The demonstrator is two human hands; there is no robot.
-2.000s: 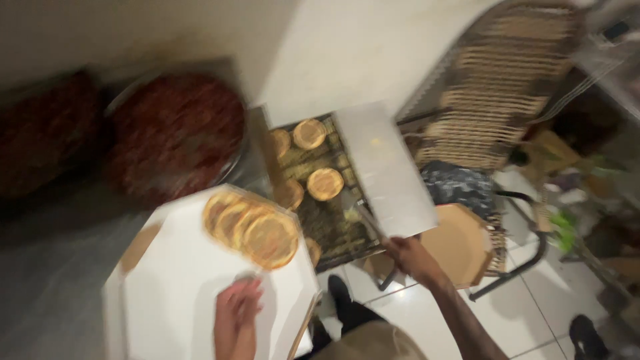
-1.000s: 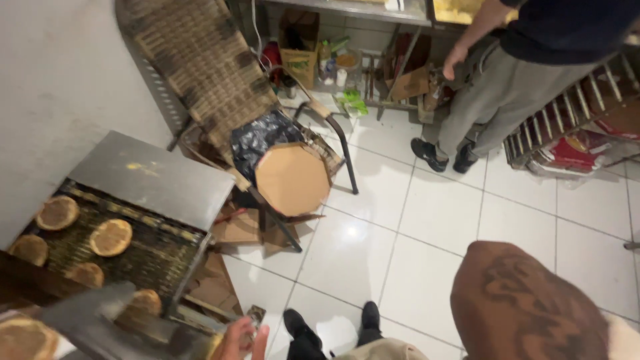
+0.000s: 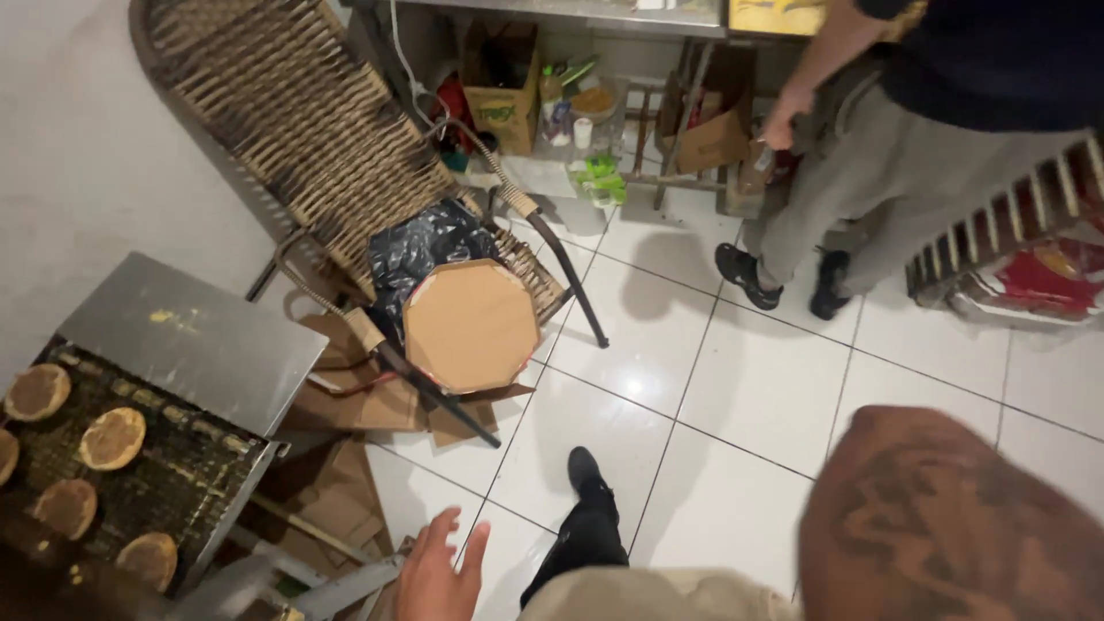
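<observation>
My left hand is at the bottom centre, fingers apart, with nothing seen in it. It is nearest to the metal frame of a conveyor oven or grill at the lower left. Several round baked discs with browned tops, like small open pies, lie on its dark mesh belt. A sheet-metal cover spans its far end. My tattooed right arm is bent at the lower right; the right hand is out of view.
A woven chair holds a black plastic bag and an octagonal cardboard box. Flattened cardboard lies beside the oven. A co-worker stands at a metal counter, near a slatted rack. White tiles cover the floor.
The view has swung far right from the white box with stacked discs and the trays of red filling. Two seconds ago my right hand held a metal utensil over the oven; that hand has left view.
</observation>
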